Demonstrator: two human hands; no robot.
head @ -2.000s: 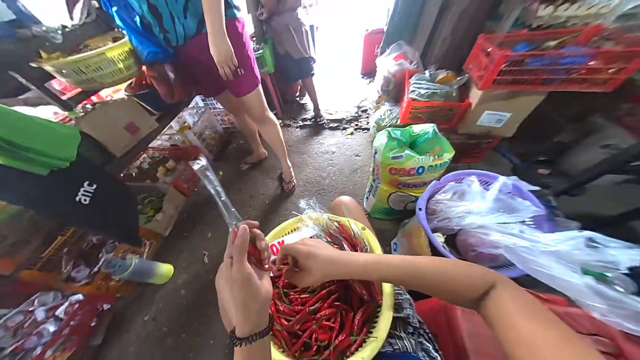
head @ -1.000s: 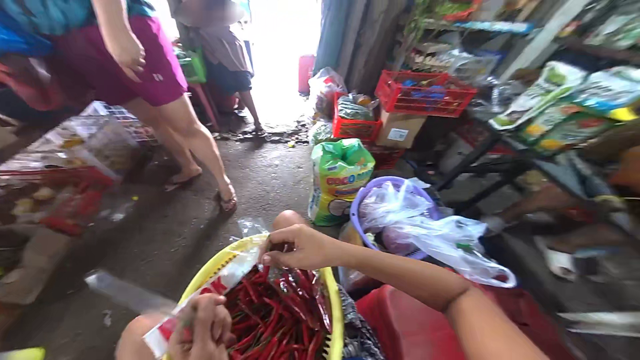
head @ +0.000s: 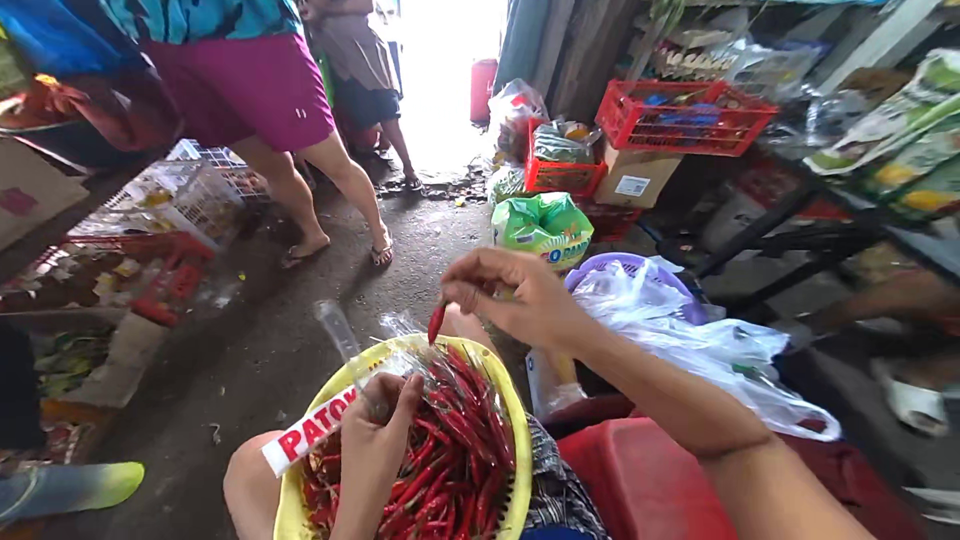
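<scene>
A yellow plastic basket [head: 519, 420] full of red chili peppers [head: 439, 480] rests at my lap. Above its far rim, my right hand [head: 510, 292] pinches one red chili pepper [head: 436, 322] that hangs from the fingertips. Over the basket's left half, my left hand [head: 386, 412] grips a narrow clear plastic bag [head: 339, 330], whose long end points up and away. Beside that hand, a white strip with red lettering [head: 311, 431] lies across the basket's left rim. Clear plastic also lies near the far rim.
To the right are a purple basket [head: 615, 262] with white plastic bags [head: 720, 352] and a red plastic surface [head: 637, 472]. A green printed sack [head: 544, 229] and red crates [head: 682, 116] stand farther back. A person in purple shorts [head: 247, 90] stands ahead left, with another person beyond.
My right hand has risen from the chilies and now holds one chili above the far rim. My left hand remains at the basket with the clear bag.
</scene>
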